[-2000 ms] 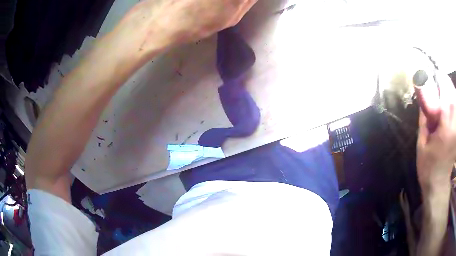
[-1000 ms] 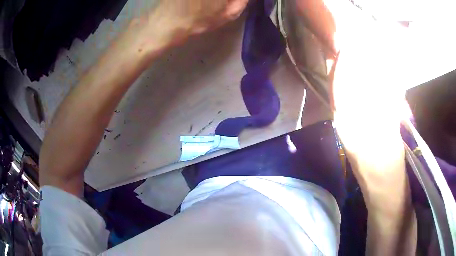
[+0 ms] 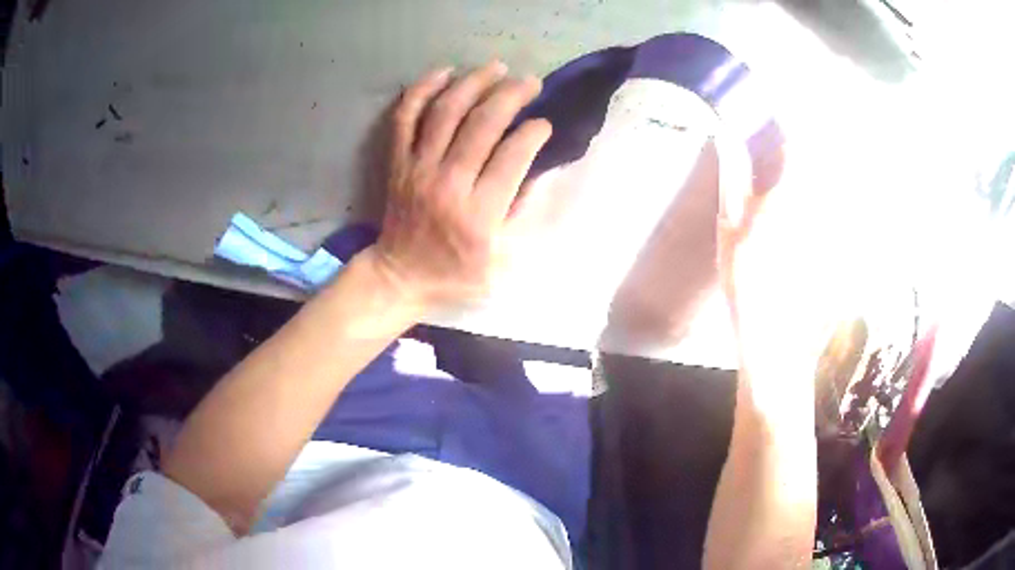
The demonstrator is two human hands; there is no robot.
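The purple-navy fabric strip (image 3: pixel 681 58) lies in a curve on the off-white tabletop (image 3: pixel 267 111). My left hand (image 3: pixel 451 184) is flat over the strip, palm down with fingers a little spread; part of the strip is hidden under it. My right hand (image 3: pixel 757 184) is at the strip's right end, largely washed out by glare; whether it holds anything cannot be told. A light blue piece (image 3: pixel 273 251) lies at the strip's left end near the table's front edge. No iron can be made out in the glare.
The table's front edge (image 3: pixel 512 343) runs just before my white top (image 3: pixel 401 512). Purple cloth (image 3: pixel 490 418) is below the edge. A pale cord or hose (image 3: pixel 904 490) hangs at the lower right. Strong glare covers the right side.
The view has shifted. My left hand has come down from the top edge onto the strip. The strip's wavy folds now show as one smoother arc. My right hand has moved to its right end.
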